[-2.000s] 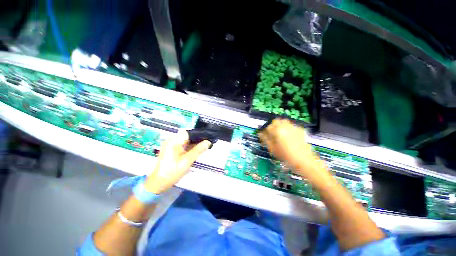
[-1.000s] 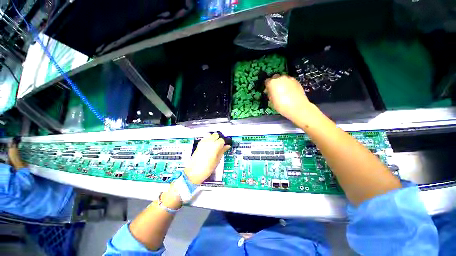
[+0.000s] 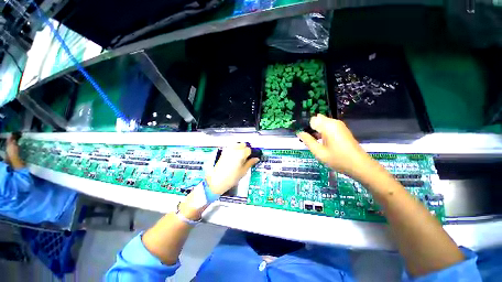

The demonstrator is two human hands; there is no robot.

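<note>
My left hand (image 3: pixel 234 167), with a light blue band at the wrist, is over the left end of a long green circuit board (image 3: pixel 292 190). Dark shapes show at its fingertips; I cannot tell finger covers from a held part. My right hand (image 3: pixel 334 144) is at the near edge of the bin of bright green pieces (image 3: pixel 278 91), above the rail. Its thumb and fingers are close together with dark shapes at the tips, and any small part there is hidden. The green pieces lie heaped around a dark bare patch.
A dark bin (image 3: pixel 230 102) stands left of the green pieces, and a bin of silvery parts (image 3: pixel 363 88) right of them. A clear bag (image 3: pixel 301 34) hangs above. More boards (image 3: pixel 118 165) line the white-edged conveyor (image 3: pixel 264 213). A coiled blue cord (image 3: pixel 82 70) hangs left. Another person's sleeve (image 3: pixel 36 193) is far left.
My right hand has drawn back from inside the green-piece bin to its near edge. My left hand stays near the board's left end, with its fingertips slightly further right.
</note>
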